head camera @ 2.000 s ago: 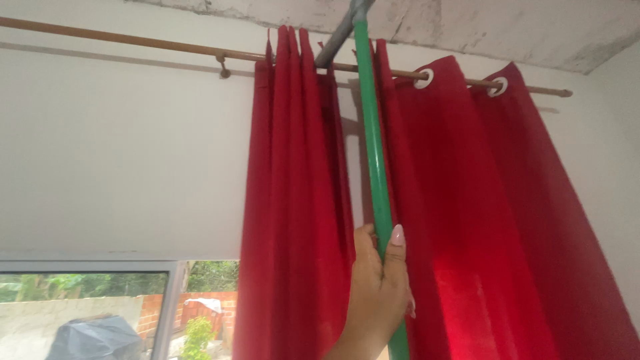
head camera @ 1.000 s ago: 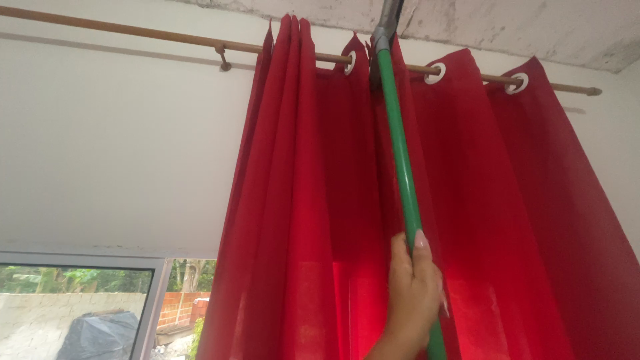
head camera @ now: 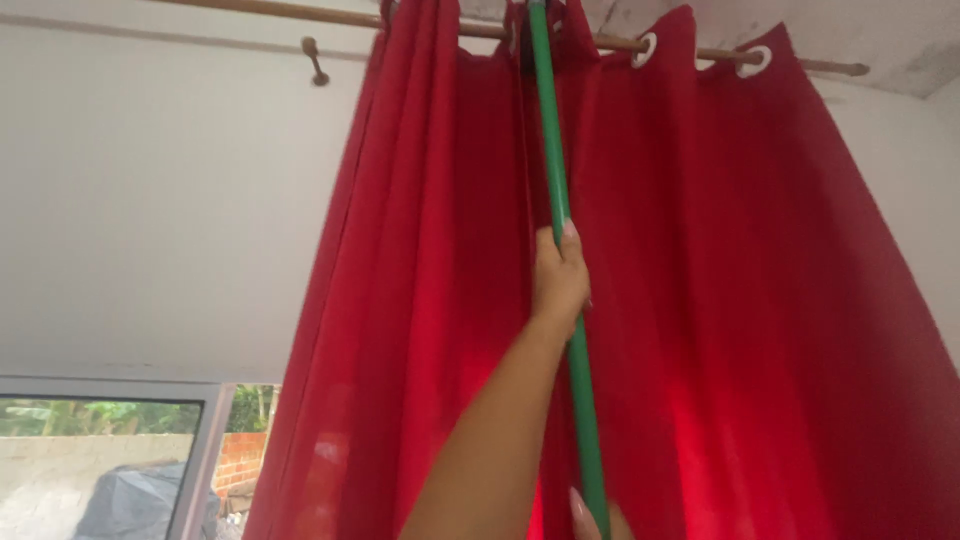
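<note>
My left hand is wrapped around a green pole, its forearm rising from the bottom edge. Lower down, my right hand is at the same pole, only thumb and part of its fingers visible. The pole runs steeply up in front of red curtains to their top, where a grey fitting is partly cut off and a dark part shows among the folds. White-ringed eyelets hang the curtains on a wooden curtain rod. A gap shows between the rod and a small wall bracket.
A framed window at lower left shows an outdoor wall, a brick part, plants and a grey-covered heap. White wall surrounds the curtains. A stained ceiling is at upper right.
The rod, which met the wall bracket in the earlier frames, now stands apart from it. Curtain folds left of the pole have spread. My right hand has come into view.
</note>
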